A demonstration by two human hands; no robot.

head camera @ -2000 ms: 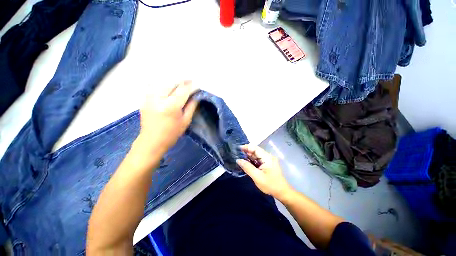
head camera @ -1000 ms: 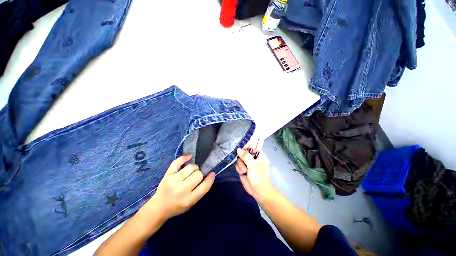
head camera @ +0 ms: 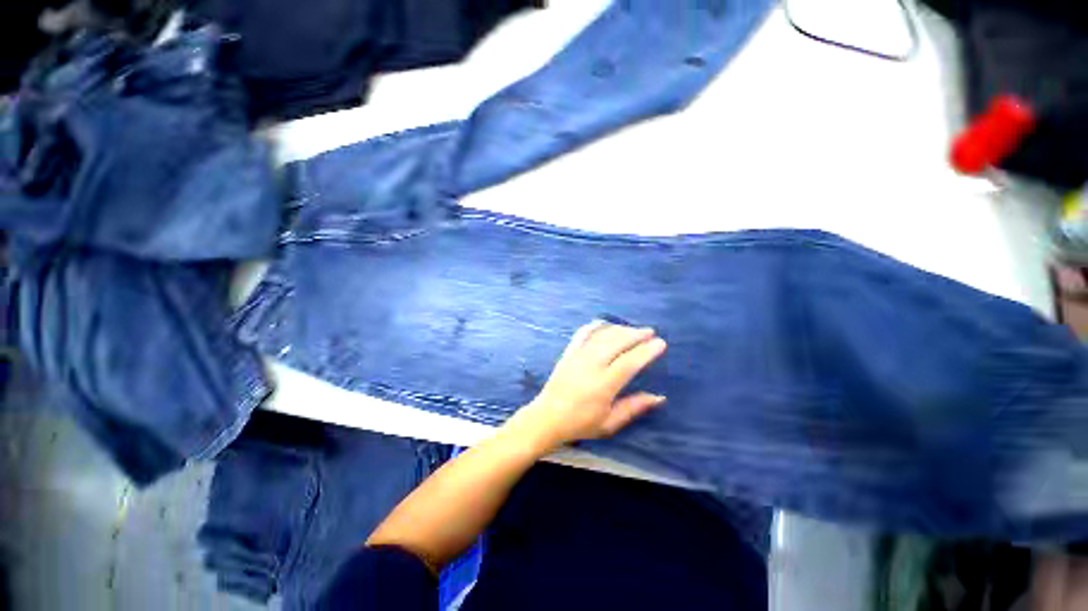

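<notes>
Blue jeans with small dark motifs lie across the white table, waist end at the left. One leg slants up to the top. The other runs right, blurred, past the table's front edge. My left hand lies on this near leg, palm down, fingers spread, holding nothing. My right hand is not in view. The far right end of the leg is blurred and cut off by the picture's edge.
A blue denim heap is at the left. Dark garments lie at the top. A red cone and a thin dark cable are at the upper right. Folded darker jeans lie below the table's front edge.
The view has swung left. My left hand has let go of the leg's hem opening and lies further up the leg. My right hand has left the picture. The phone is out of view.
</notes>
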